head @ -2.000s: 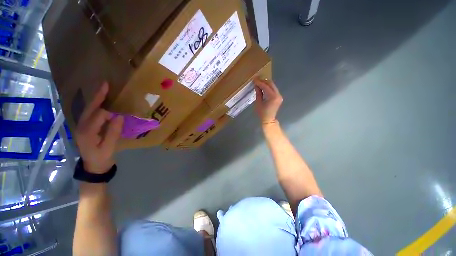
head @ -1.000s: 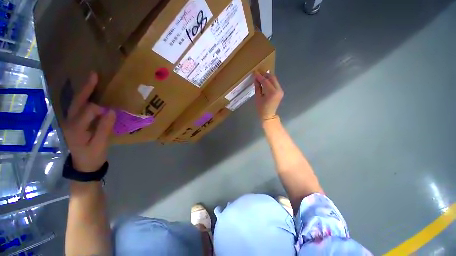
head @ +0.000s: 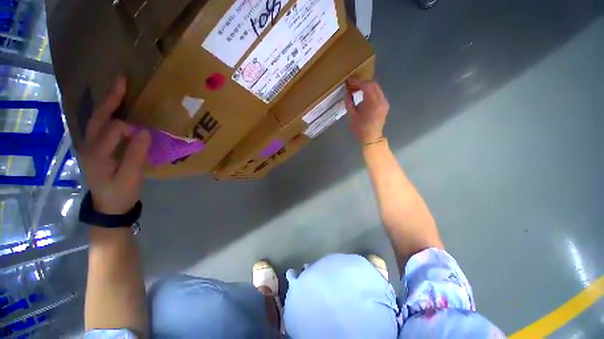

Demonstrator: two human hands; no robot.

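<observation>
A large brown carton (head: 179,86) with white printed labels (head: 285,49) and a red dot stands in front of me. My left hand (head: 114,155) is at its near left side, with a purple slip (head: 171,145) between thumb and fingers, lying against the carton. A second brown carton (head: 255,159) sits lower beside it, with a small purple label (head: 271,147) and a white label (head: 324,111) on its side. My right hand (head: 368,111) has its fingertips pinched on the right end of that white label, whose end stands slightly away from the carton.
Grey floor (head: 490,185) lies to the right, with a yellow line (head: 563,310) at the lower right. Blue racks or bins (head: 23,142) and metal tubes are at the left. A white leg (head: 361,16) stands behind the cartons. My legs and shoes are below.
The view has shifted, so the cartons sit a little higher. My right hand has moved slightly right, and the label's end now shows between its fingers. My left hand keeps the purple slip.
</observation>
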